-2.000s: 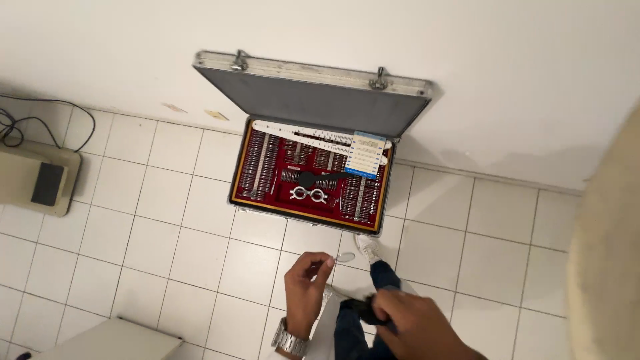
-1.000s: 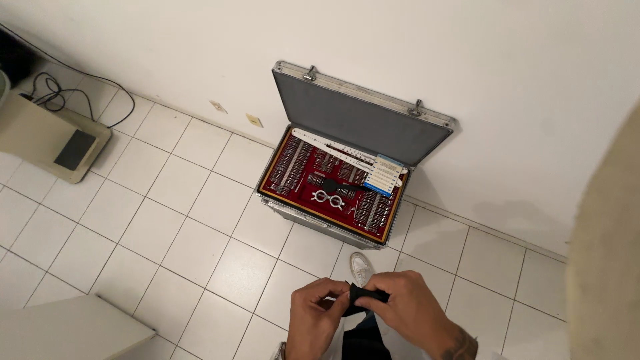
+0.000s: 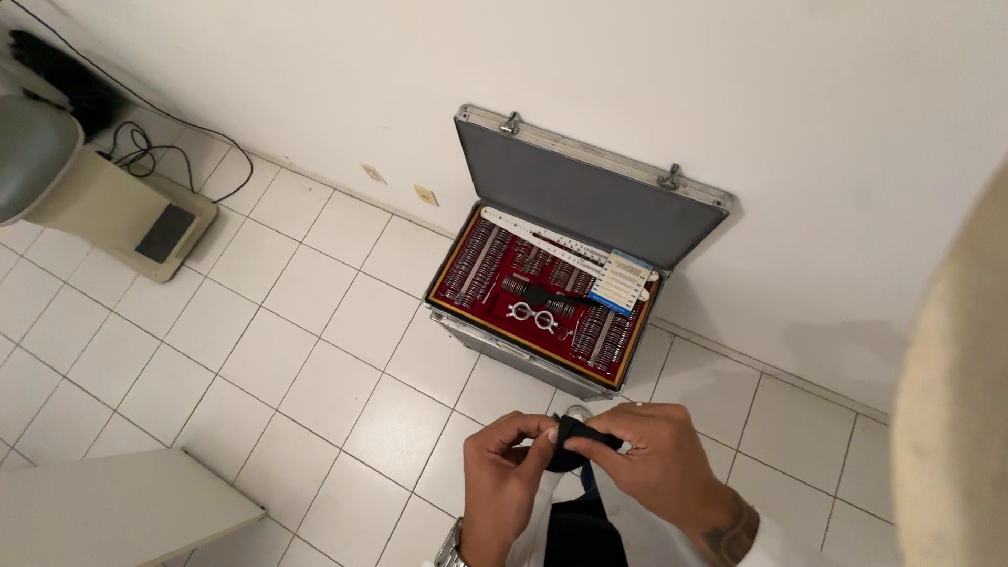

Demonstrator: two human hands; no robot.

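Note:
A black cloth (image 3: 579, 442) is pinched between both hands, just below the case. My left hand (image 3: 508, 472), with a metal watch at the wrist, grips its left end between thumb and fingers; whether a lens is inside the cloth is hidden. My right hand (image 3: 650, 453) holds the cloth's right side. Beyond them stands an open trial lens case (image 3: 520, 358) with a red interior, rows of rimmed lenses (image 3: 476, 260), a trial frame (image 3: 531, 316), a black paddle-shaped occluder (image 3: 535, 295), white rulers (image 3: 543, 240) and a printed card (image 3: 620, 282).
The case's grey lid (image 3: 591, 189) leans near the white wall. At the left are a beige equipment base (image 3: 118, 213) and a black cable (image 3: 142, 150) on the tiled floor. A white panel (image 3: 118, 504) is at lower left, and a beige rounded surface (image 3: 953, 378) at the right edge.
Two seconds ago my left hand held a round lens, which is now not visible. The hands have come together at the black cloth. The view has shifted.

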